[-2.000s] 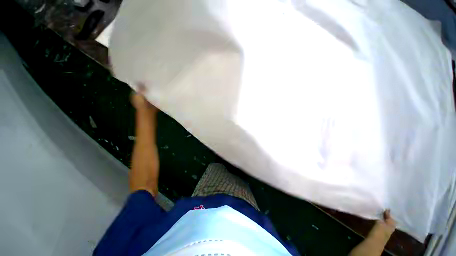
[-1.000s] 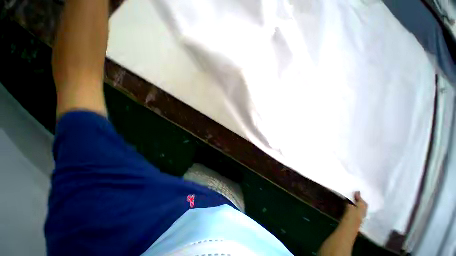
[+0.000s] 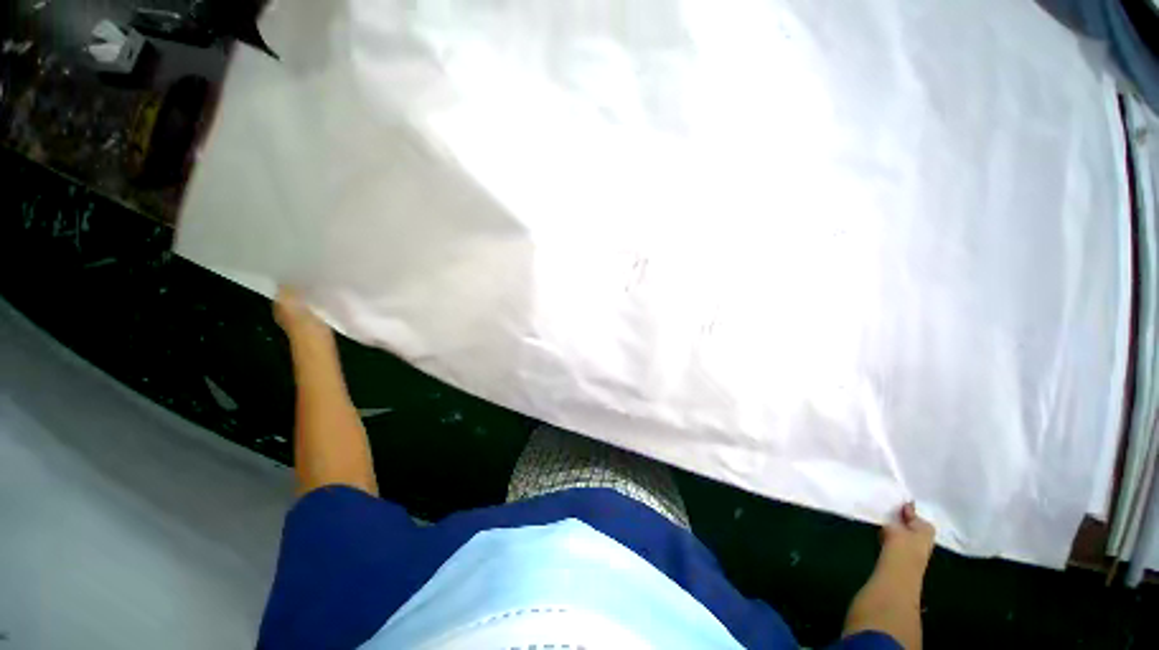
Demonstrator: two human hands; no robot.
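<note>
A large white sheet (image 3: 661,254) with soft wrinkles and a few faint dark marks covers most of the table. Its near edge hangs over the table's front edge and hides it. My left hand (image 3: 300,310) grips that near edge towards the left corner. My right hand (image 3: 908,523) grips the same edge near the right corner. The fingertips of both hands are small and partly hidden by the sheet.
Dark and white small objects (image 3: 117,46) lie on the worn brown table top (image 3: 57,121) at the upper left. Long white-grey folds (image 3: 1140,381) run along the right side. A green area with scraps (image 3: 426,404) and pale floor (image 3: 115,508) lie below.
My left hand has come back from far up at the left to the near edge. The sheet now covers the table edge and the left part of the white layer, and lies flatter.
</note>
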